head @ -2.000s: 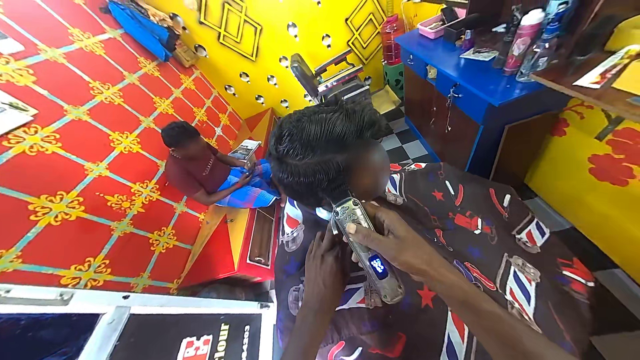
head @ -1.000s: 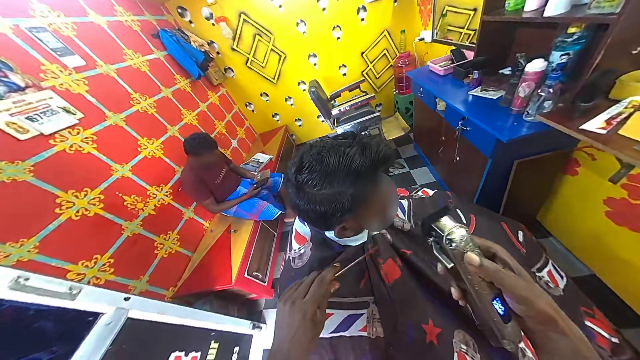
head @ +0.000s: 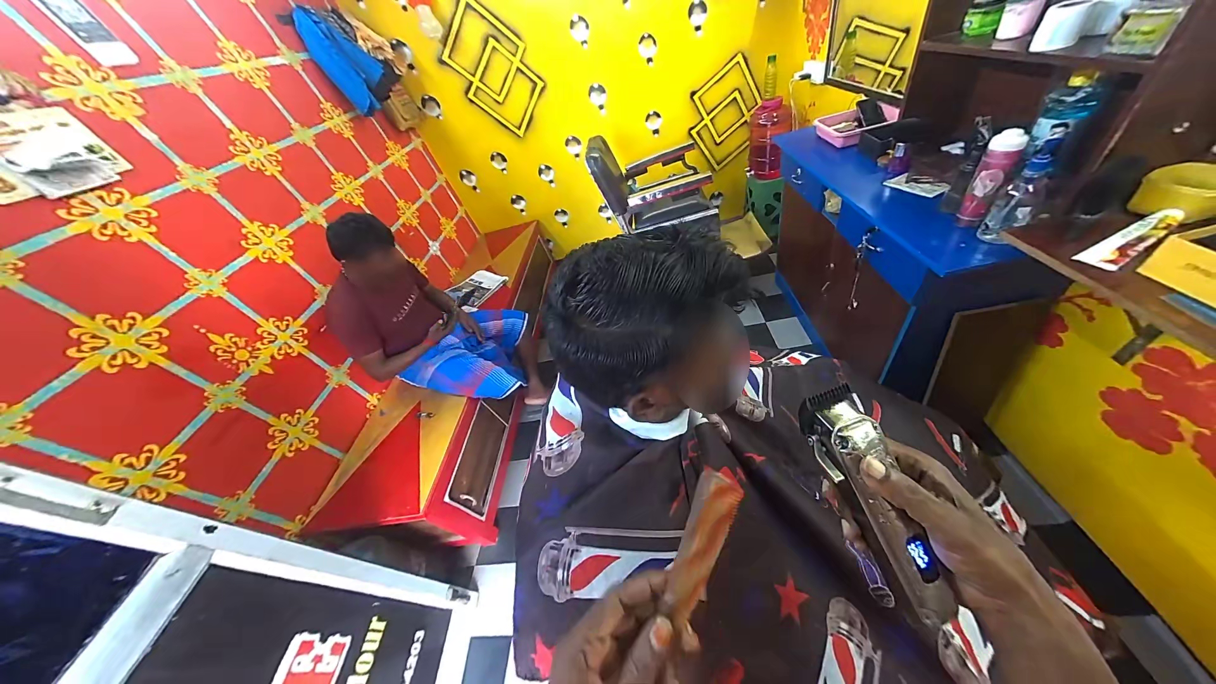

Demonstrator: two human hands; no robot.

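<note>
My right hand (head: pixel 950 532) is closed around a metallic hair clipper (head: pixel 869 484) with a black comb guard and a small lit display. The clipper is held away from the head. In my left hand (head: pixel 632 632), at the bottom centre, is an orange-brown hair comb (head: pixel 708 541), pointing up. Both are over a dark barber cape (head: pixel 760 532) printed with barber poles and stars. It covers a seated person, whose short black hair (head: pixel 632 318) looks combed and glossy. A white neck strip (head: pixel 650 424) shows between the neck and the cape.
Another person (head: pixel 394 304) sits on a red and yellow bench (head: pixel 427 465) at the left. An empty barber chair (head: pixel 655 190) stands behind. At the right are a blue counter (head: pixel 855 190) with bottles and a wooden shelf (head: pixel 1168 294). A white-framed panel (head: pixel 237 560) is at lower left.
The clipper was against the side of the head two seconds ago; it has moved away to the right. The comb now stands raised in my left hand, pointing up.
</note>
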